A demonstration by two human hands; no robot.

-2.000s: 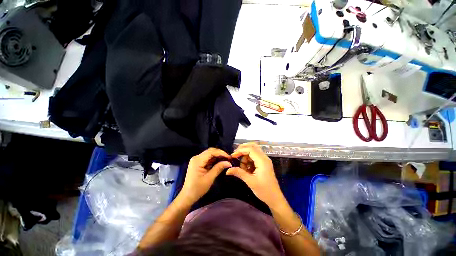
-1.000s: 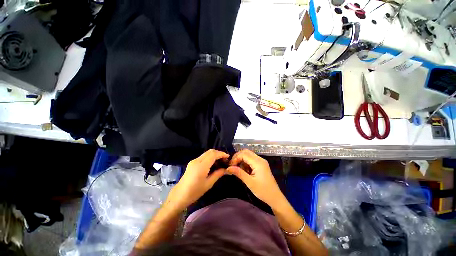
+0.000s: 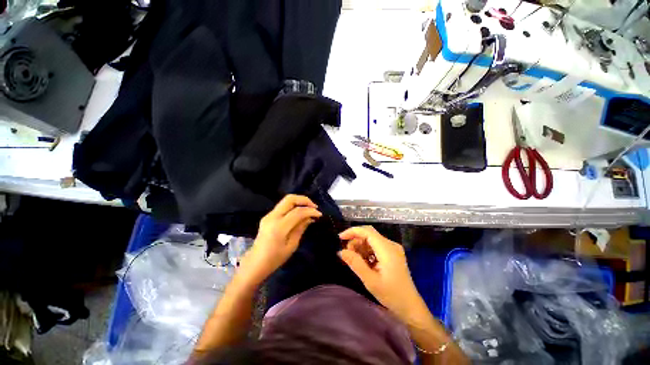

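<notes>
A black garment [image 3: 192,107] lies in long folded panels over the left of the table and hangs over the front edge. A dark strip with pale marks [image 3: 298,88] shows on the folded cloth. My left hand [image 3: 289,227] pinches the hanging black cloth at the table's front edge. My right hand [image 3: 376,258] is lower and to the right, its fingertips closed on the cloth's edge. The hands are apart. Whether a small part is between the fingertips cannot be told against the dark cloth.
A white and blue sewing machine [image 3: 527,57] stands right, a grey machine head [image 3: 43,75] left. Yellow-orange snips [image 3: 383,150], a thin dark stick [image 3: 377,170], a black phone [image 3: 463,139] and red-handled scissors [image 3: 527,171] lie on the table. Blue crates with clear plastic bags [image 3: 178,285] stand below.
My hands were together at the cloth's edge and are now apart. My left hand has moved up and left, my right hand slightly down and right.
</notes>
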